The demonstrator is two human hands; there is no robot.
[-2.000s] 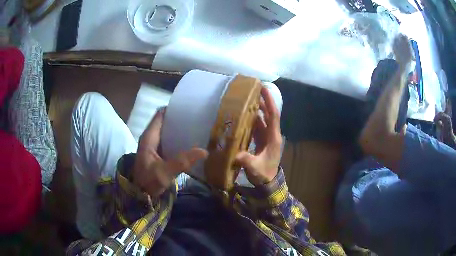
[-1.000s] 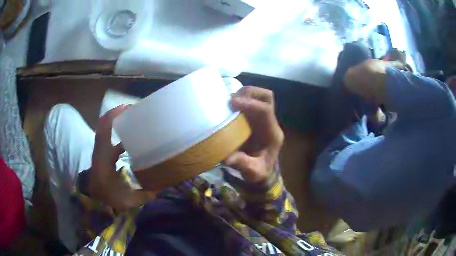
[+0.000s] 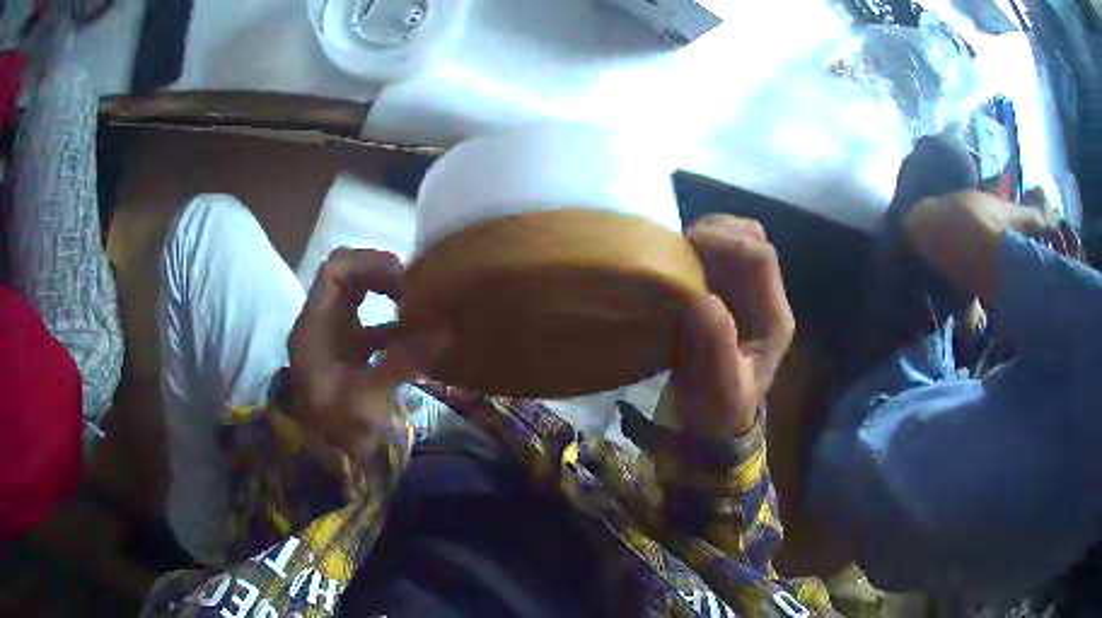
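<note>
A round unit with a white drum body and a wood-look end (image 3: 556,290) is held over my lap, its tan end tilted toward me and its white part facing the table. My left hand (image 3: 357,344) grips its left side, with the thumb near the tan face. My right hand (image 3: 735,320) grips its right side, with the thumb on the tan rim and the fingers curled beside it. The far side of the drum is hidden.
The white-covered table (image 3: 532,91) lies ahead, with a shallow white tub (image 3: 384,36), a white carton (image 3: 665,15), a dark flat rectangle (image 3: 161,42) and clear plastic bags (image 3: 900,73). A white foam sheet (image 3: 357,229) is by my leg. People sit on both sides.
The unit has turned from an angled side view so that its tan end now tilts toward me. Both hands still hold it, now at opposite sides. My view has shifted.
</note>
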